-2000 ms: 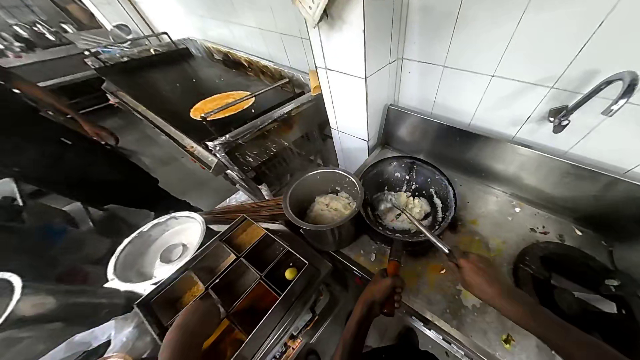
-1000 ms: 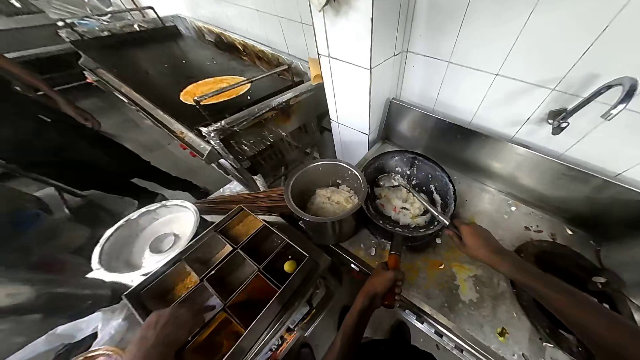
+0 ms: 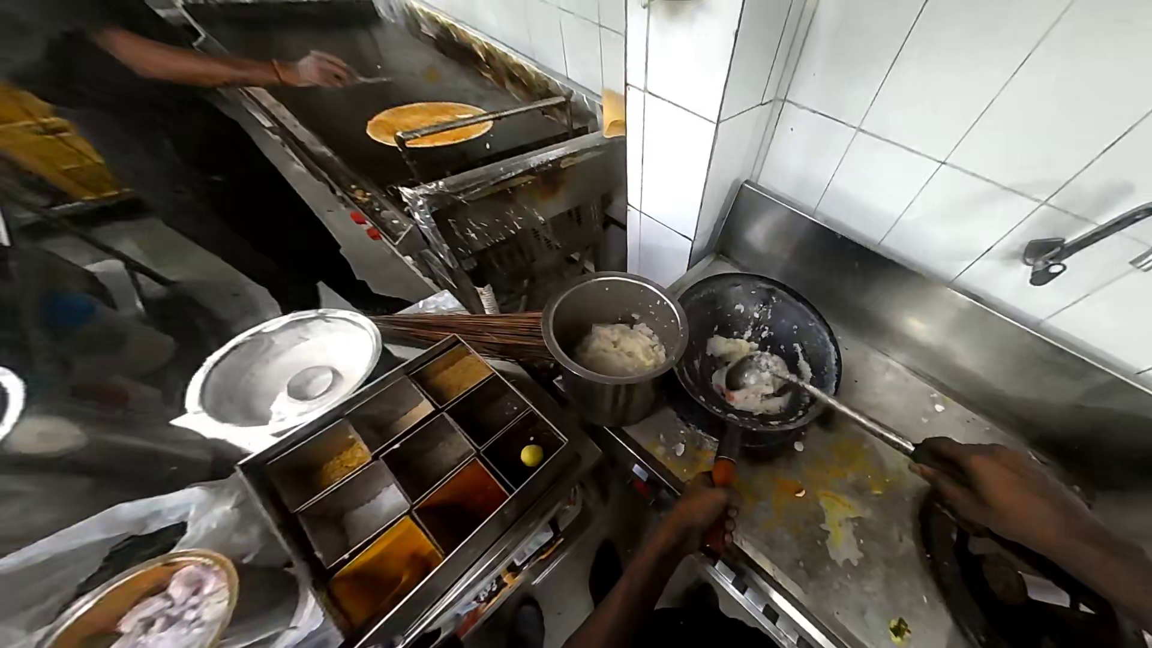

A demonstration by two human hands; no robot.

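Observation:
My left hand (image 3: 700,515) is closed around the reddish-brown handle of a black wok (image 3: 814,315), which stands at the back of the steel counter. In my right hand (image 3: 999,477) is the end of a long metal ladle (image 3: 850,414); its bowl rests in a whitish, wet food mixture (image 3: 751,382) with small coloured bits inside the wok. Left of the wok, close beside it, stands a deep steel pot (image 3: 612,396) of white, lumpy food (image 3: 621,349). A compartmented steel spice box (image 3: 414,477) with powders, one yellow-green ball-shaped thing (image 3: 532,455) and several sections lies further left.
A white-coated basin (image 3: 283,369) and thin sticks (image 3: 468,333) lie behind the spice box. A bowl of chopped food (image 3: 171,603) is at bottom left. A black burner (image 3: 999,576), tap (image 3: 1080,243) and tiled wall border the right side. Another person's hand (image 3: 319,70) is over a griddle bearing a flatbread (image 3: 427,123).
A hand that reached into the spice box one second ago is gone from there. The other person's arm now extends over the griddle. The ladle bowl has moved within the wok.

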